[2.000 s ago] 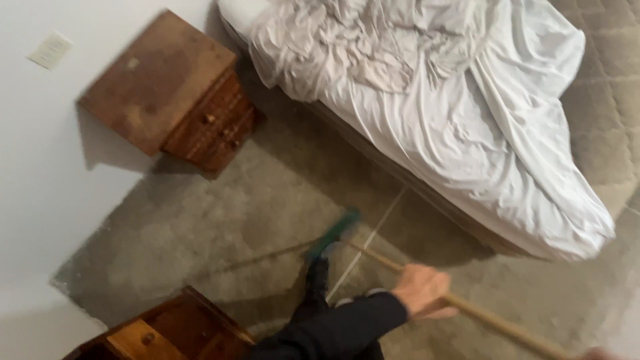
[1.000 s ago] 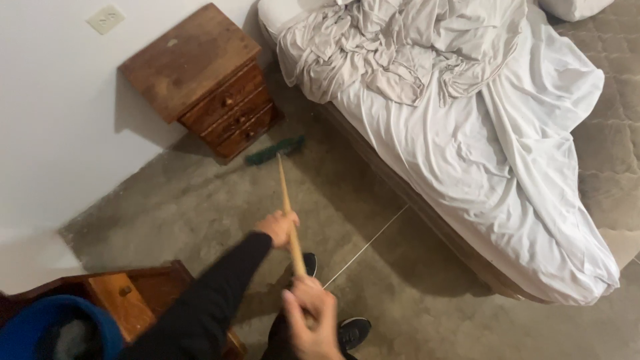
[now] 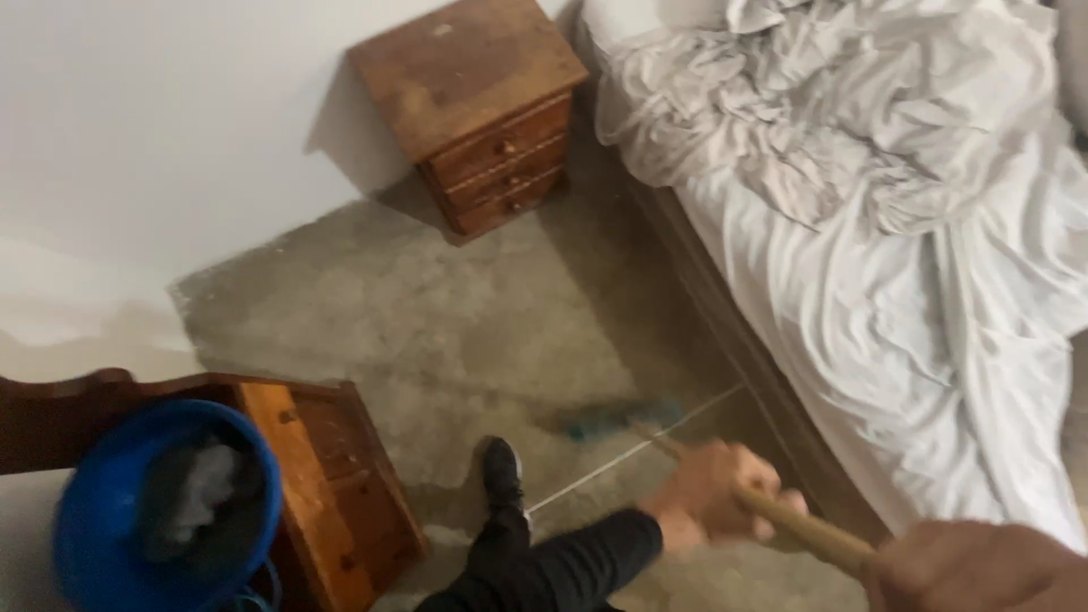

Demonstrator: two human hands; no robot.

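My left hand [image 3: 722,493], at the end of a dark sleeve, grips the wooden handle [image 3: 803,523] of a broom partway down. Higher on the same handle, at the lower right edge of the view, my right hand [image 3: 977,561] is closed around it, blurred and partly cut off. The broom's green head [image 3: 620,418] rests low over the concrete floor [image 3: 459,323], blurred, close to a pale line in the floor and between my shoe and the bed.
A wooden nightstand [image 3: 467,76] with drawers stands by the white wall. On the right is a bed with rumpled white sheets [image 3: 850,280]. Lower left, a blue bucket [image 3: 93,518] holding something greyish sits by wooden furniture [image 3: 340,493]. My dark shoe [image 3: 501,472] is on the floor.
The broom head has moved from beside the nightstand back toward my feet, near the floor line. Both hands have shifted to the right with the handle.
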